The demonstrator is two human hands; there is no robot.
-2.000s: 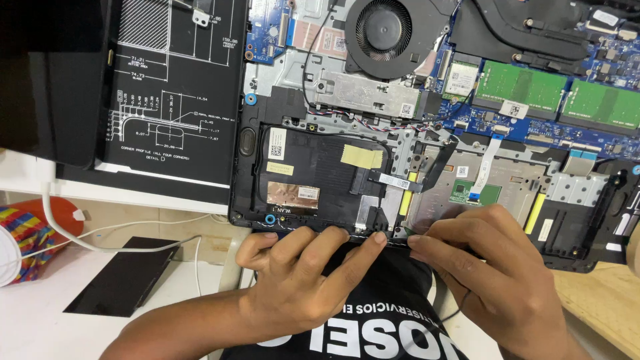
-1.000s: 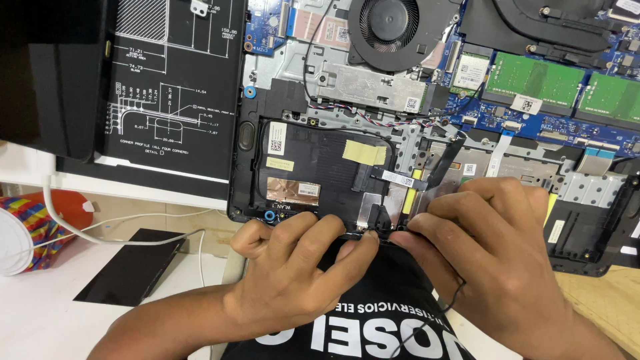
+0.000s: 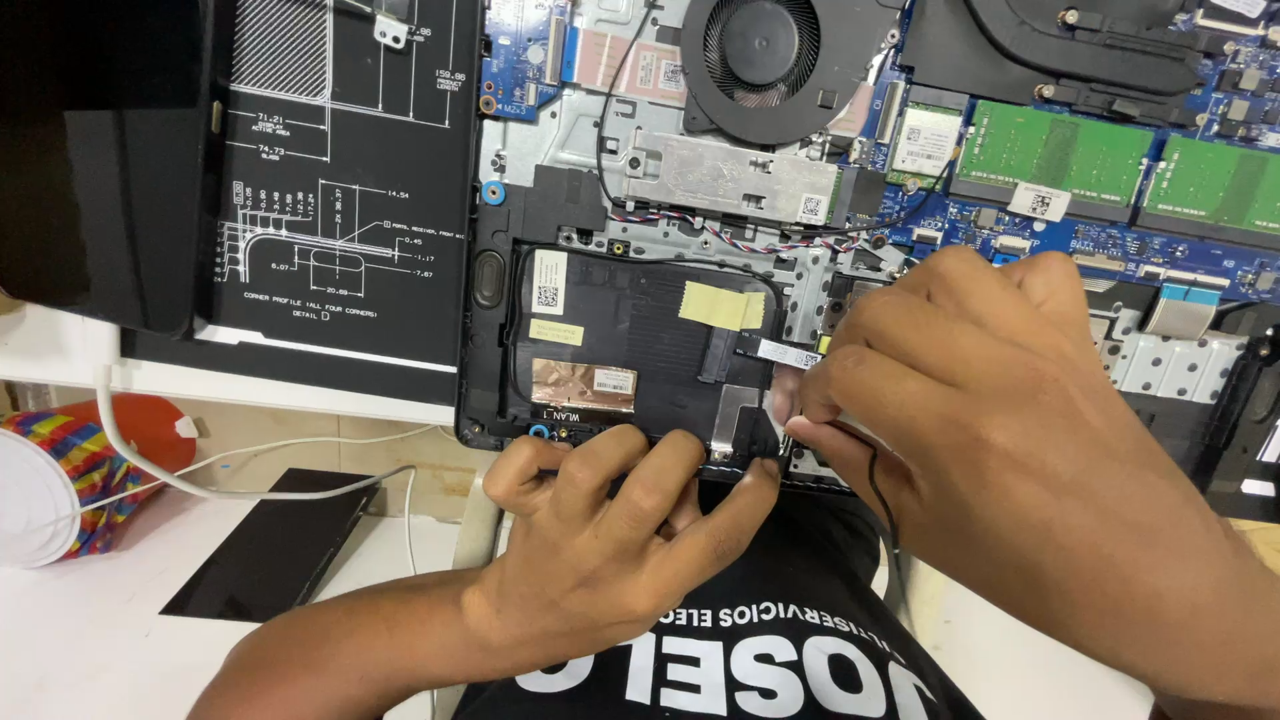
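An opened laptop base [image 3: 488,400] lies with its inner parts showing: a black fan [image 3: 760,45], a blue circuit board [image 3: 925,235] and green memory modules [image 3: 1050,150]. My left hand [image 3: 620,530] rests along the near edge of the base, its index fingertip pressing by a corner of the black drive bay [image 3: 650,310]. Just right of that fingertip, my right hand [image 3: 940,370] pinches a thin black cable [image 3: 875,480] between thumb and index finger. The cable trails down from this hand. The palm covers part of the base, and the pinched end is mostly hidden.
A black mat with printed drawings [image 3: 350,350] lies left of the base, with a dark phone-like screen [image 3: 100,180] over it. A white cable [image 3: 200,485] loops at lower left near a colourful round container [image 3: 75,480] and a dark flat panel [image 3: 270,550].
My right hand has moved up and inward over the base, raising its fingers from the near edge. My left hand stays at the edge beside the drive bay.
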